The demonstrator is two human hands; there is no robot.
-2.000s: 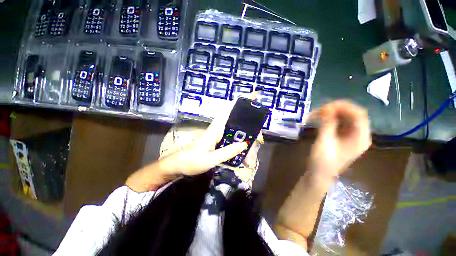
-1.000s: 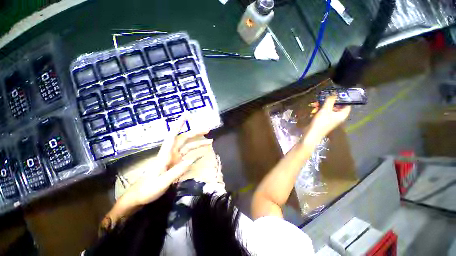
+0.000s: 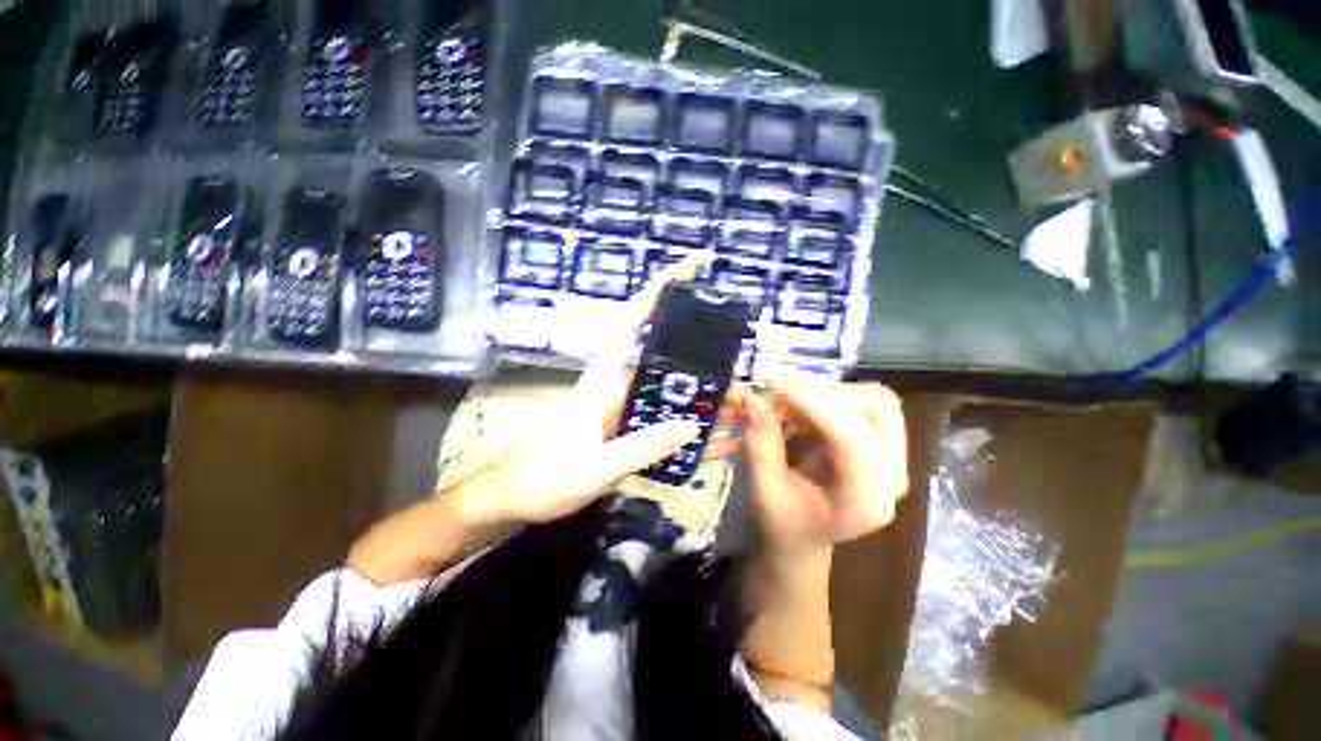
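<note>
A black keypad mobile phone is upright and slightly tilted in my left hand, its screen end over the near edge of the lens tray. My left thumb lies across its keypad. My right hand is at the phone's right side, fingers bent and fingertips close to the lower keypad edge. Whether they touch the phone or hold anything small I cannot tell. The lens tray has rows of small square pockets with dark-edged screen lenses. Left of it, the phone tray holds several black phones in long pockets.
At the right of the green bench are a whitish bottle, a white paper scrap and a blue cable. A thin tool lies behind the lens tray. Below are cartons, one with crumpled clear film.
The view has swung back left. A phone was in my right hand out over the floor at the right; now a phone is in my left hand before me, with my right hand close beside it.
</note>
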